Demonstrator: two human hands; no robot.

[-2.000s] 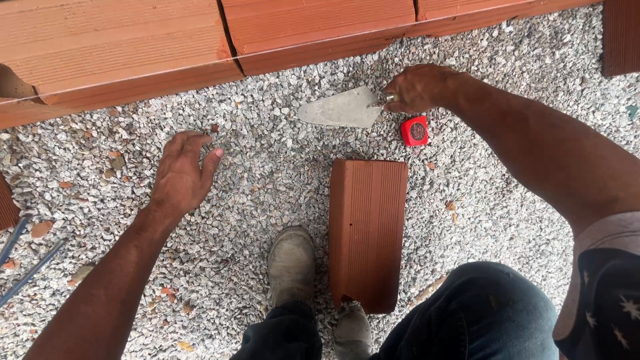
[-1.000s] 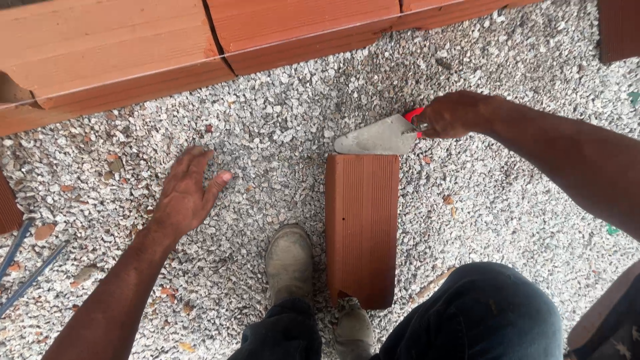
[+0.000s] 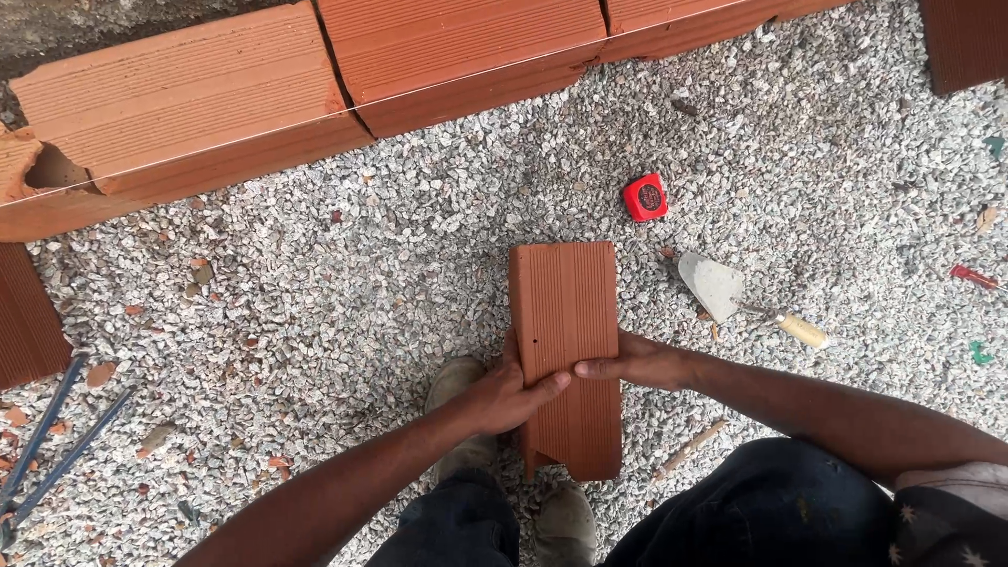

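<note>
A grooved, hollow clay block [image 3: 573,307] with a broken near end lies lengthwise between my two hands, above my boots. My left hand [image 3: 504,394] grips its left side, thumb on the top face. On the right side, my right hand [image 3: 642,362] holds it the same way; the fingers of both hands are partly hidden by the block. To the right, a pointing trowel [image 3: 713,285] with a wooden handle rests on the gravel. Beyond the block's far end sits a red tape measure [image 3: 646,198].
A row of clay blocks [image 3: 472,47] crosses the top, with a taut white string [image 3: 236,150] along its edge. Single blocks lie at far left [image 3: 27,315] and top right [image 3: 965,43]. Dark metal bars [image 3: 67,457] lie lower left, and a red-handled tool [image 3: 974,276] at far right.
My right hand has let go of the trowel, which now lies on the gravel farther right and nearer me. Both hands have come together on the clay block.
</note>
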